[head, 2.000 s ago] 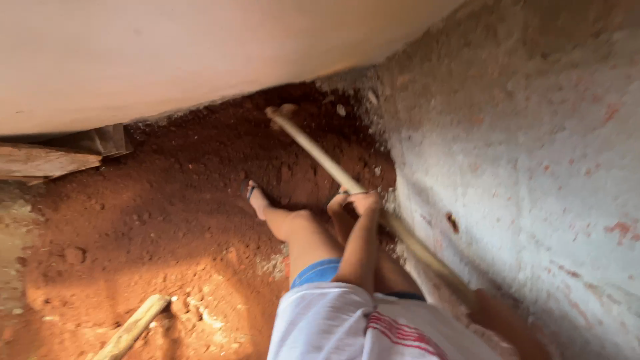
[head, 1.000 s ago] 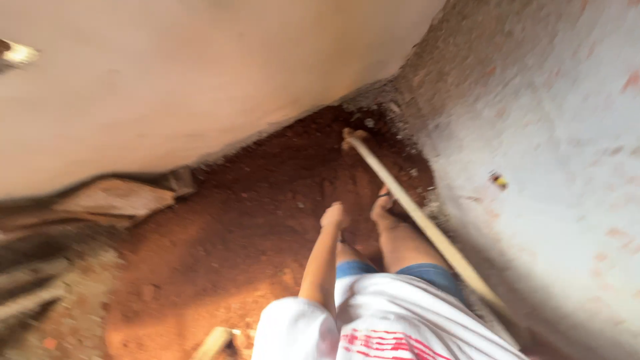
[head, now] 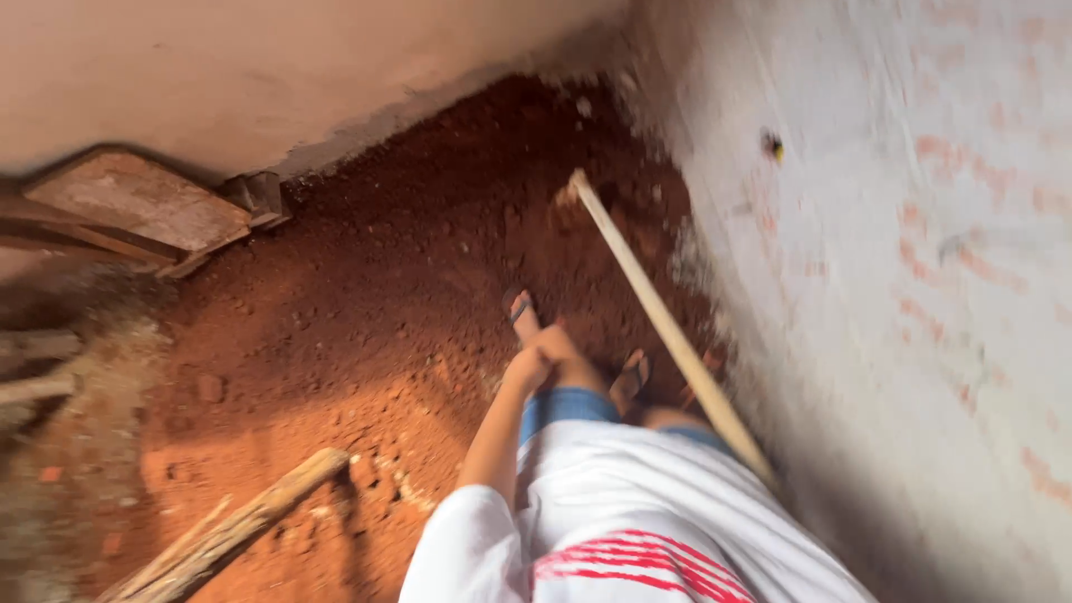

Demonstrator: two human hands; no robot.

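My left hand (head: pixel 532 366) hangs over my bent left knee, off the long wooden handle (head: pixel 662 314); its fingers are blurred, so their pose is unclear. The handle slants from the dark soil near the corner to the lower right, where it passes behind my white shirt. At its upper end, a dirt-coloured tool head (head: pixel 568 205) is too blurred to identify. My right hand is hidden or outside the view. Loose red soil (head: pixel 360 285) surrounds my sandalled feet.
A plastered wall (head: pixel 251 75) and a pale, stained wall (head: pixel 879 251) meet at the corner. Wooden boards (head: pixel 142 201) lie against the left wall. A rough wooden pole (head: pixel 243 523) lies at the lower left, with more wood (head: pixel 38 389) at the far left.
Two seconds ago my left hand was at the handle; one second ago it was off it, and it is still off. My legs and feet have shifted, and the view has moved.
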